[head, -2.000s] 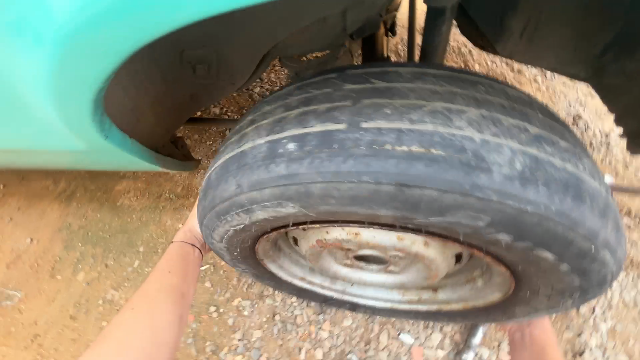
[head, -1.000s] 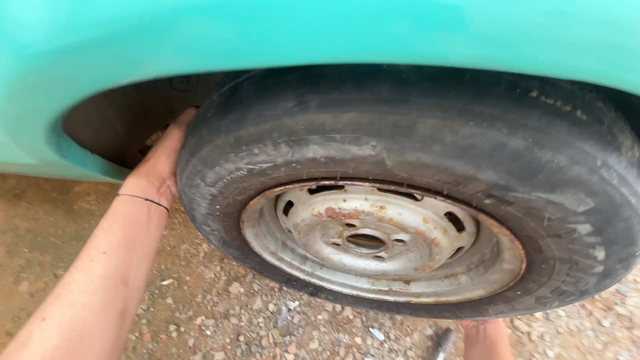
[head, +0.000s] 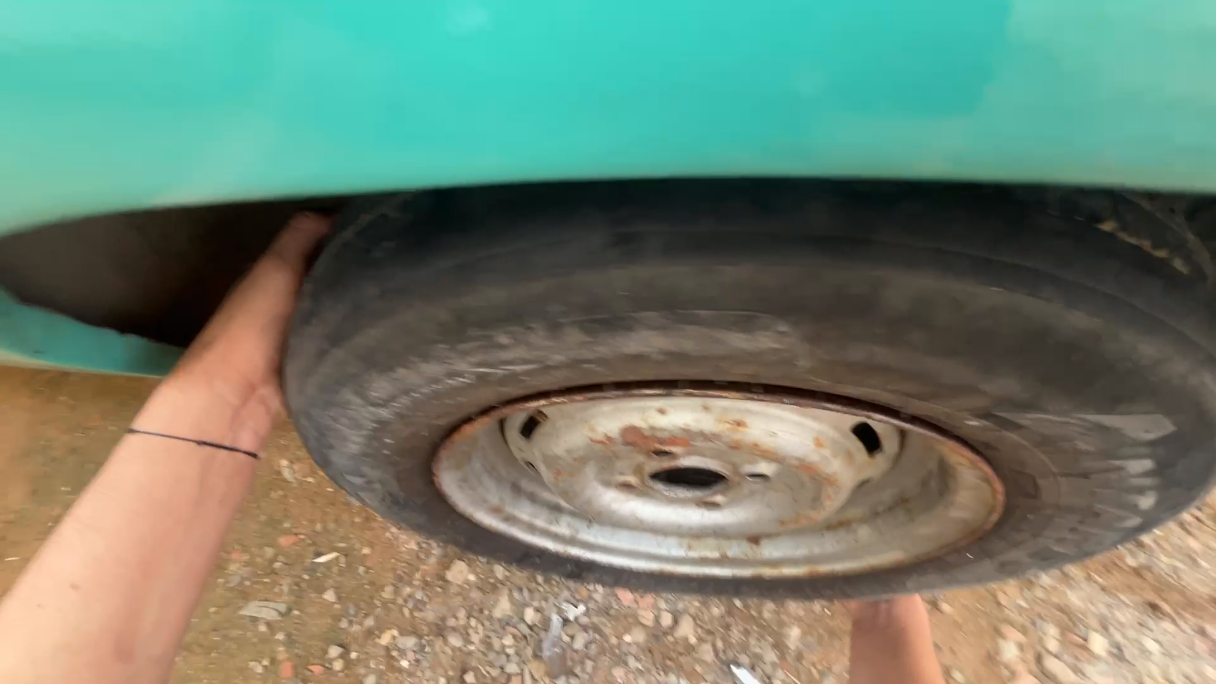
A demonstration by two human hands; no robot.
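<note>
A black car tire (head: pixel 589 294) on a rusty, silver-painted steel wheel rim (head: pixel 779 513) fills the middle, tilted, its upper part inside the wheel arch under the turquoise fender (head: pixel 608 95). The rim's center bore and bolt holes show no hub or nuts in them. My left hand (head: pixel 275 285) reaches up into the arch and rests against the tire's left side; its fingertips are hidden. A thin dark cord circles that wrist. Below the tire at the lower right, only my right wrist (head: pixel 891 627) shows; the hand is hidden beneath the tire.
The fender's lower edge curves closely over the tire. To the left lies the dark hollow of the wheel arch (head: pixel 123 266), with the turquoise body edge (head: pixel 85 337) beneath it. Stony, sandy ground (head: pixel 456 608) with small pale scraps spreads below.
The tire has gone from in front of the arch to under the fender, with both hands at it. My left hand has moved up along its side. The view has shifted.
</note>
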